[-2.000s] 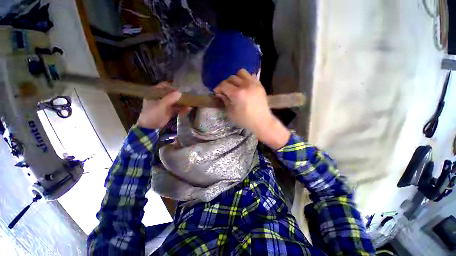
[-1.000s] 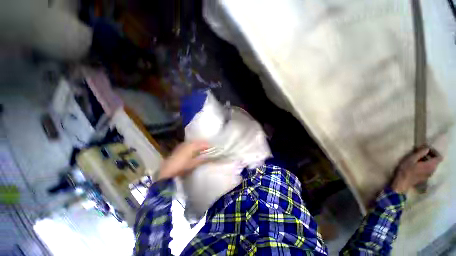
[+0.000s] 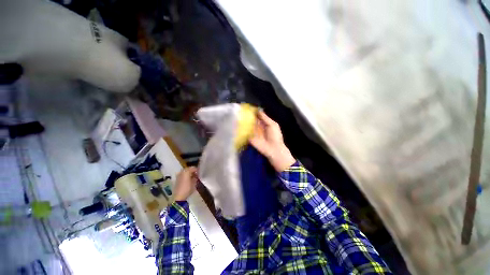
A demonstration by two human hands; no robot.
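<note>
The silvery brocade garment (image 3: pixel 223 166) hangs in front of me over my blue-trousered thigh, blurred. A mustard-gold band (image 3: pixel 246 124) shows at its upper right edge. My right hand (image 3: pixel 268 140) is shut on the garment at the gold band. My left hand (image 3: pixel 186 182) is at the garment's left side, partly hidden and blurred; whether its fingers hold the cloth cannot be told. The curved ruler (image 3: pixel 475 145) lies on the white table at the far right, away from both hands.
The white cloth-covered table (image 3: pixel 344 96) fills the right side. A small bright-blue piece (image 3: pixel 479 189) lies beside the ruler. The cream sewing machine (image 3: pixel 141 201) stands at lower left on a white table. A large pale sack-like bundle (image 3: pixel 80 48) is at upper left.
The ruler has left my hands and lies on the table. My right hand has moved from it back to the garment. The garment is now lifted and turned, showing its gold band.
</note>
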